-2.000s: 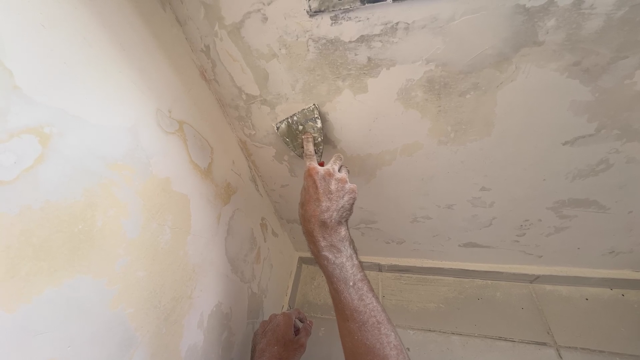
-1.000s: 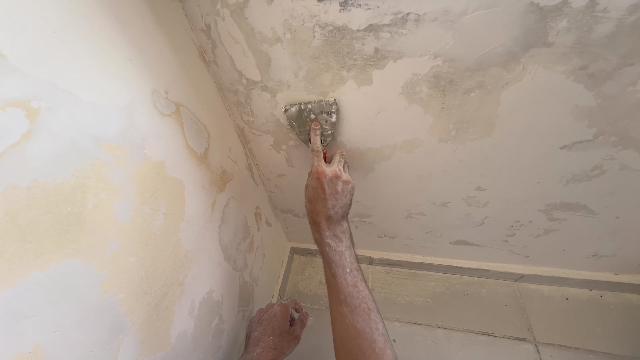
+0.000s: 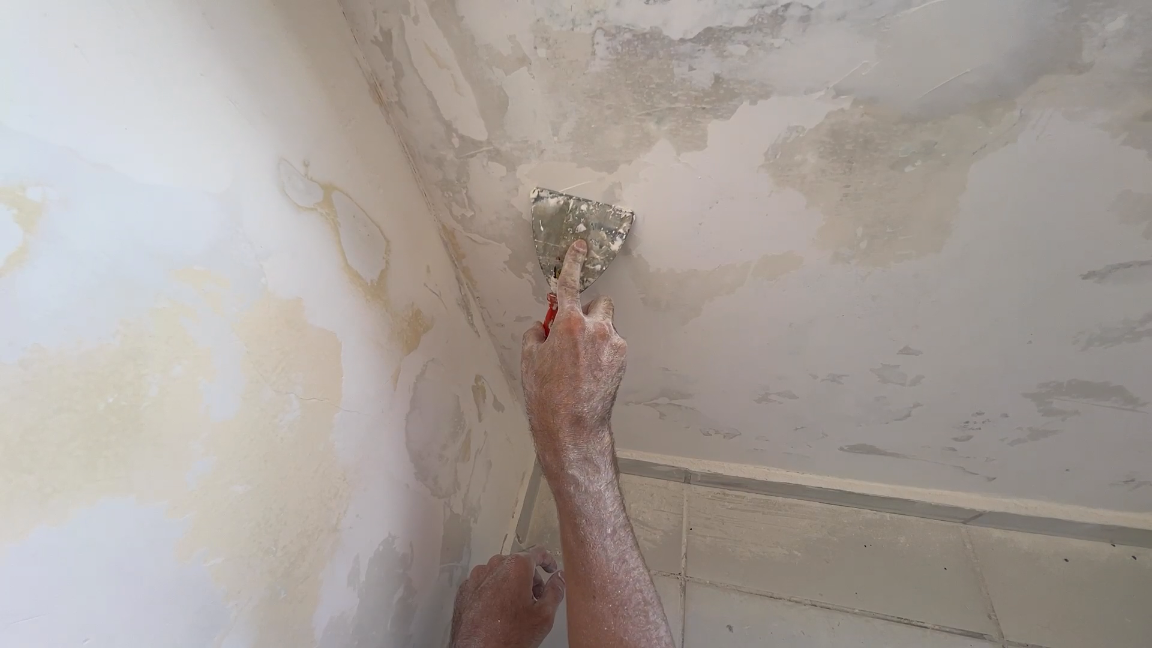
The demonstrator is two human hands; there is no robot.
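My right hand, dusted with white powder, grips a putty knife by its red handle. The index finger lies along the metal blade, which is spattered with dried plaster. The blade's wide edge is against or very close to the patchy plastered surface on the right. Low in the view, my left hand is near the corner, its fingers curled; whether it holds anything cannot be seen.
A wall with yellowish patches rises on the left and meets the plastered surface along a slanting corner. Dusty tiles with a grey border strip run along the bottom right.
The putty knife stays in my right hand and has shifted slightly over the plastered surface, its blade turning a little. My left hand remains low by the corner.
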